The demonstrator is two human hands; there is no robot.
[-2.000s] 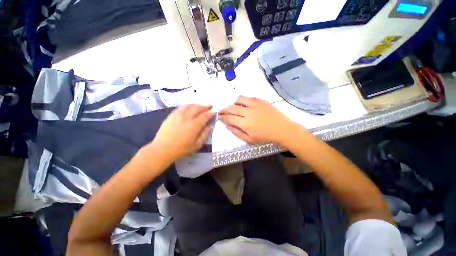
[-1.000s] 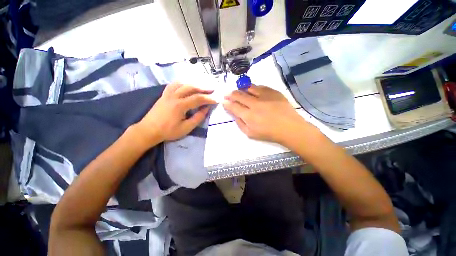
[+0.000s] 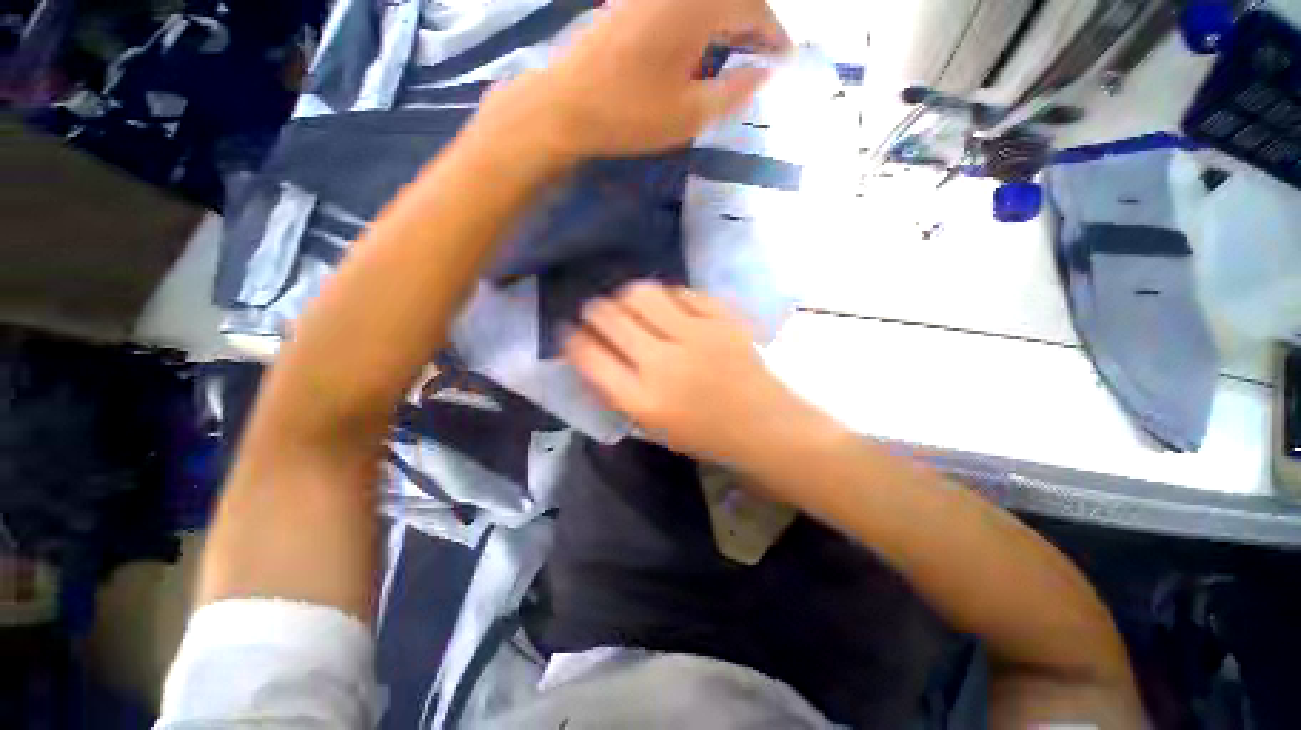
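Note:
The dark trouser panel (image 3: 385, 160) lies left of the machine. A pale pocket bag (image 3: 735, 235) with a dark strip lies beside it, left of the needle area. My left hand (image 3: 649, 72) is over the cloth at the top, thumb and index fingertips together at the pale bag's upper edge. My right hand (image 3: 678, 364) is blurred, its fingertips over the dark and pale cloth near the table's front edge; whether it grips the cloth cannot be told. The presser foot and needle area (image 3: 892, 154) is right of my left hand, with no hand at it.
Stacked pocket pieces (image 3: 1141, 285) lie right of the blue knob (image 3: 1016, 201). A measuring tape (image 3: 1084, 495) runs along the table's front edge. The phone (image 3: 1291, 407) is cut off at the right edge. Mixed cut cloth (image 3: 471, 471) hangs below the table, left of my lap.
The view has shifted left. My left hand has moved up and away from the needle with the cloth. My right hand has left the needle area and moved down-left over the cloth.

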